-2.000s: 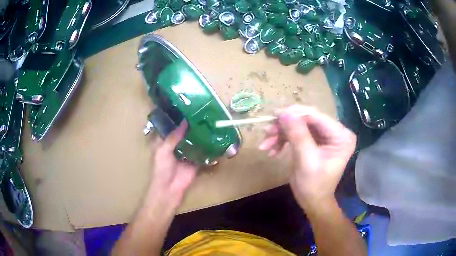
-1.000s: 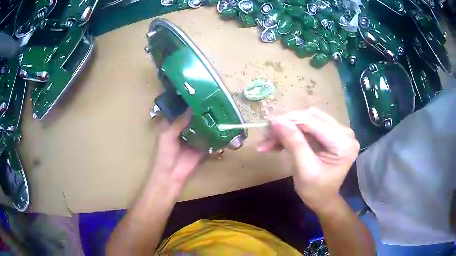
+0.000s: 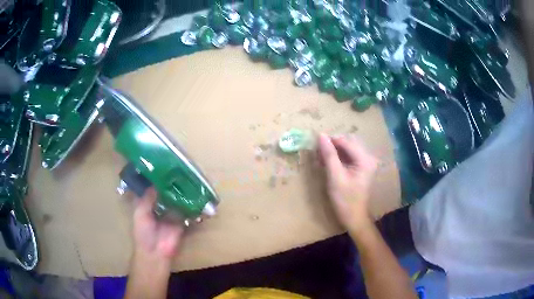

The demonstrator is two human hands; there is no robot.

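Note:
My left hand (image 3: 157, 226) holds a glossy green housing (image 3: 155, 160) with a pale rim by its lower end, tilted over the brown sheet at left of centre. A dark piece with a shiny knob (image 3: 122, 185) juts from its left edge. My right hand (image 3: 350, 175) is pinched beside the small pale-green paste holder (image 3: 291, 141). A blurred pale applicator stick (image 3: 311, 140) shows faintly between the fingertips and the holder. Whether its tip touches the paste cannot be told.
Small green parts (image 3: 328, 58) are heaped behind the brown sheet (image 3: 234, 99). Green housings lie stacked at left (image 3: 73, 128) and right (image 3: 436, 137). Brownish crumbs surround the paste holder. A person's pale sleeve (image 3: 480, 216) is at the right.
My left hand has moved left with the housing, away from the stick. My right hand has brought the stick from the housing to the paste holder.

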